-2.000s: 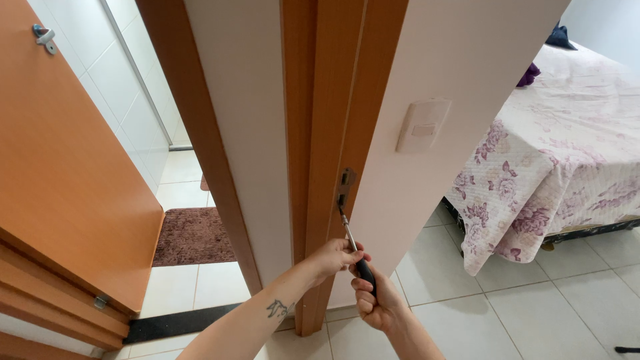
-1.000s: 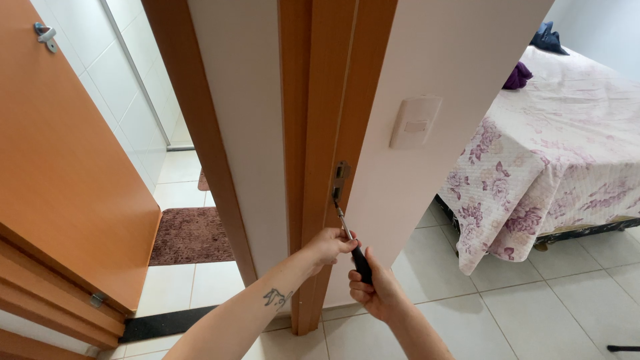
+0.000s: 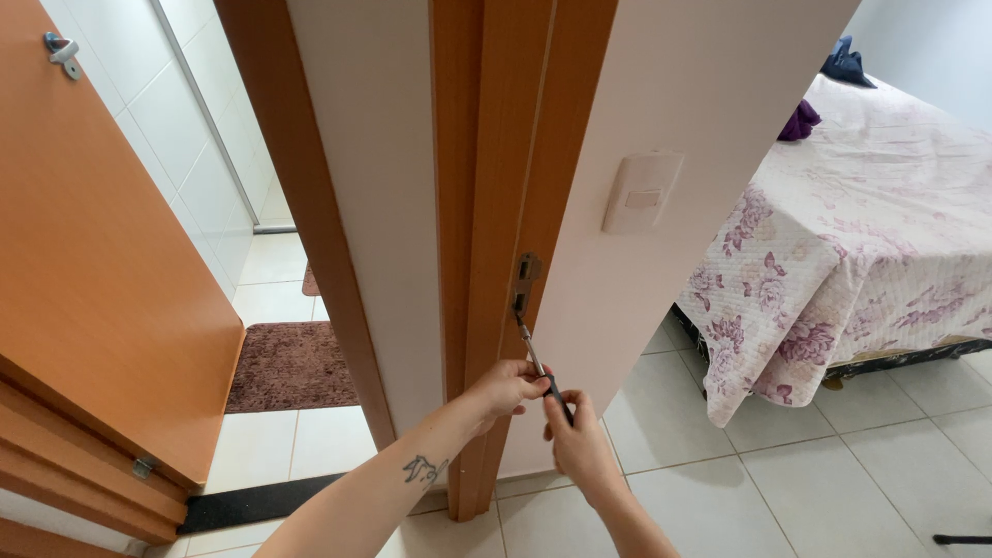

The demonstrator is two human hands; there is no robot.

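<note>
A metal strike plate with two openings is set in the edge of a brown wooden door frame. A screwdriver with a metal shaft and a black handle slants up to the plate, its tip at the plate's lower end. My left hand pinches the screwdriver where shaft and handle meet. Lower down and to the right, my right hand grips the black handle, which its fingers partly cover. Whether the tip sits in a screw head cannot be told.
Right of the frame, a white light switch is on the wall, and a bed with a floral cover stands beyond. At left are an orange-brown door with a metal handle, a brown mat and a black threshold strip.
My right hand has shifted its fingers on the screwdriver handle and now covers more of it. The screwdriver's tip stays at the lower end of the strike plate.
</note>
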